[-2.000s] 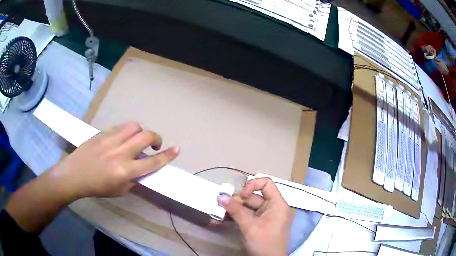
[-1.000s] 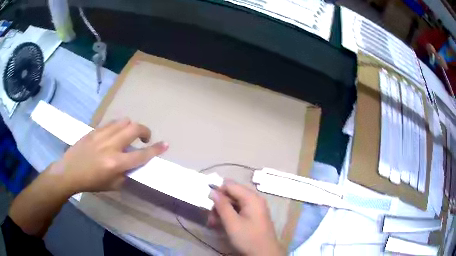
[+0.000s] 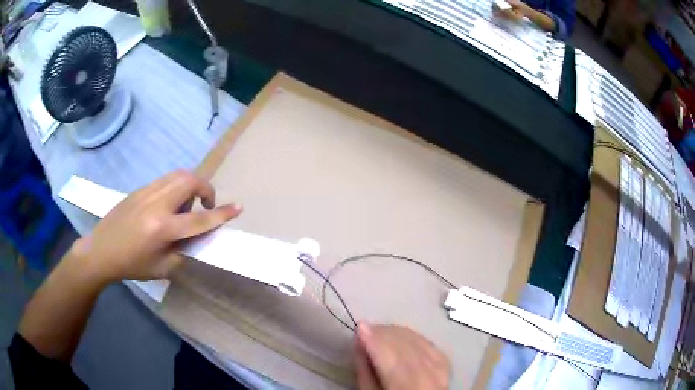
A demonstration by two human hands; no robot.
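A long white strip (image 3: 248, 257) lies slanted over the front left of the cardboard work sheet (image 3: 366, 175). My left hand (image 3: 156, 221) grips it around its middle. Its right end has two rounded lobes with a gap. A thin dark cord (image 3: 329, 283) runs from that notched end to my right hand (image 3: 400, 358), whose fingertips pinch it near the front edge. The cord also loops over the sheet toward a second white strip (image 3: 499, 316) at the right, whose notched end points left.
A small black fan (image 3: 80, 75) and a thin metal arm (image 3: 215, 72) stand at the left. White strips (image 3: 636, 244) lie in rows on a tan board (image 3: 598, 259) at the right. Strip layout sheets (image 3: 503, 46) lie across the dark belt (image 3: 366, 84). Another person's hand (image 3: 526, 14) shows at the top.
My right hand has moved away from the notched end, toward the front right, drawing the cord out. My left hand stays on the strip. The view has shifted, and another person's hand now shows.
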